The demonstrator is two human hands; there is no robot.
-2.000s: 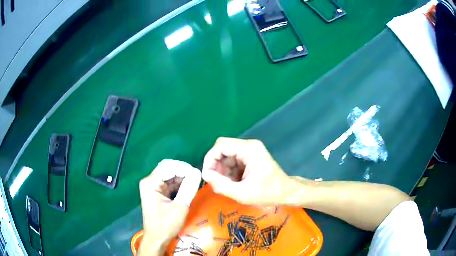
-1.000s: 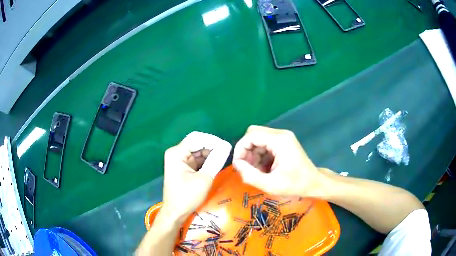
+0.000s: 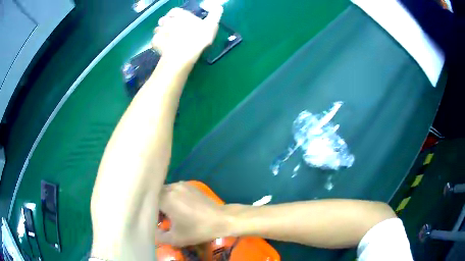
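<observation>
My left hand (image 3: 186, 31) is stretched far forward over the belt, its forearm crossing the view. It partly covers a dark phone middle frame (image 3: 224, 49); whether the fingers grip it is hidden. Another dark frame (image 3: 140, 69) lies partly behind the same hand and forearm. My right hand (image 3: 191, 216) is curled low over the orange parts tray (image 3: 255, 250), beside the left forearm. Its fingertips are partly hidden, and I cannot tell if it holds a side key. Most of the tray's contents are covered by the arms.
More dark frames lie on the green belt (image 3: 81, 137) at lower left, one upright in view (image 3: 50, 211) and one by the edge (image 3: 30, 229). A crumpled clear plastic bag (image 3: 324, 145) lies on the mat. A white sheet (image 3: 403, 33) and a person's dark sleeve (image 3: 431, 25) are upper right.
My hands were close together above the tray; the left has reached forward to the frames. The right has moved down and left over the tray. The whole view has shifted.
</observation>
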